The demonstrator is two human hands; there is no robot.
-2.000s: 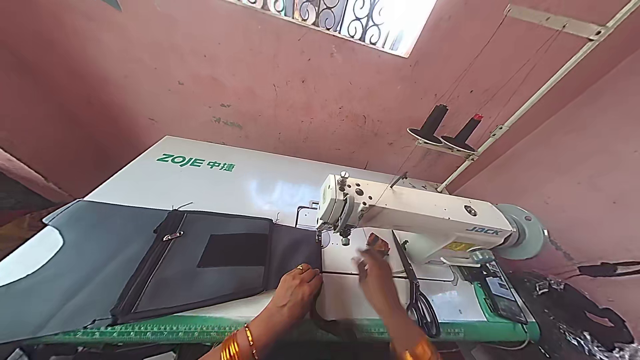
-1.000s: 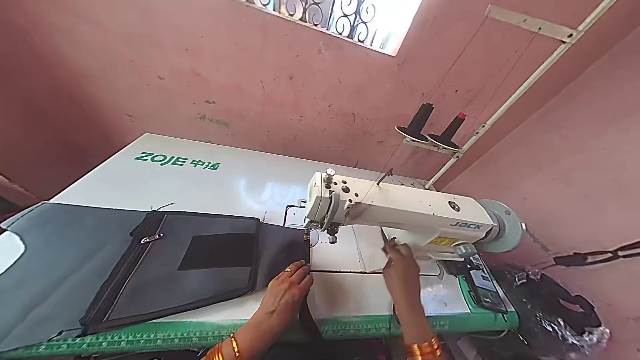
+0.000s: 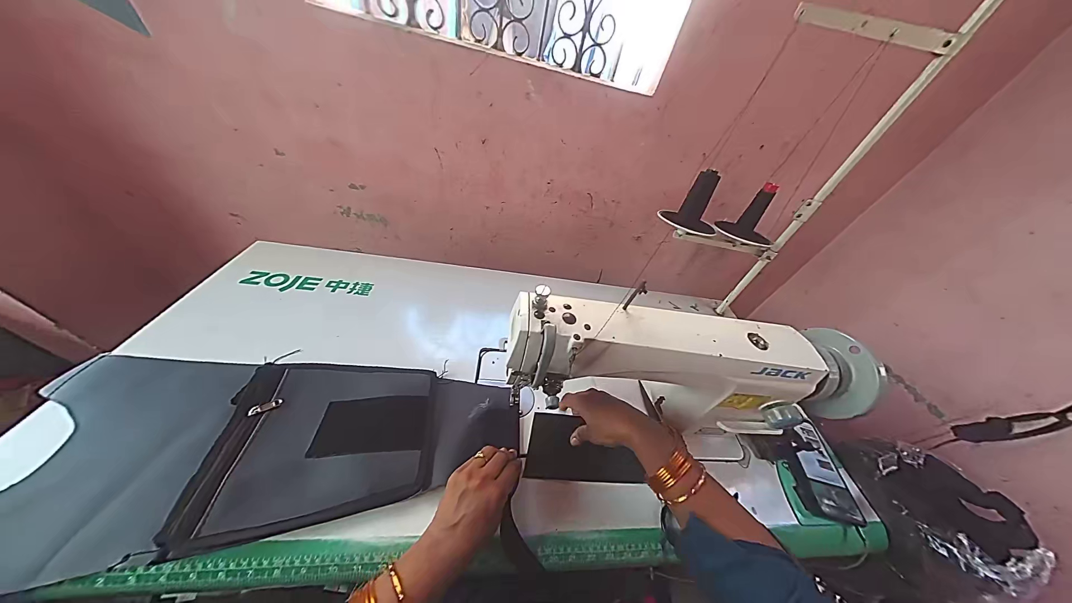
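Observation:
A grey fabric panel (image 3: 352, 469) with black binding, a zipper pull (image 3: 265, 408) and a black patch (image 3: 368, 425) lies left of the sewing machine (image 3: 670, 347), its right edge near the needle area. My left hand (image 3: 481, 490) presses the panel's right edge, fingertips on the black strip (image 3: 517, 536) that hangs over the table's front. My right hand (image 3: 605, 417) is right of the presser foot, fingers bent, over a black rectangular piece (image 3: 578, 452) on the machine bed. Whether it grips anything is unclear.
Scissors (image 3: 649, 400) stand partly hidden behind my right wrist. A phone (image 3: 825, 486) lies at the table's right end. Thread cones (image 3: 697, 203) sit on a stand behind the machine. A green measuring scale (image 3: 335, 559) runs along the front edge. A plastic-wrapped black bundle (image 3: 963, 511) is at right.
The black rectangular piece now lies beside the needle area, where the bed was bare one second ago. My right hand has moved from near the scissors toward the presser foot. My left hand stays on the panel's edge.

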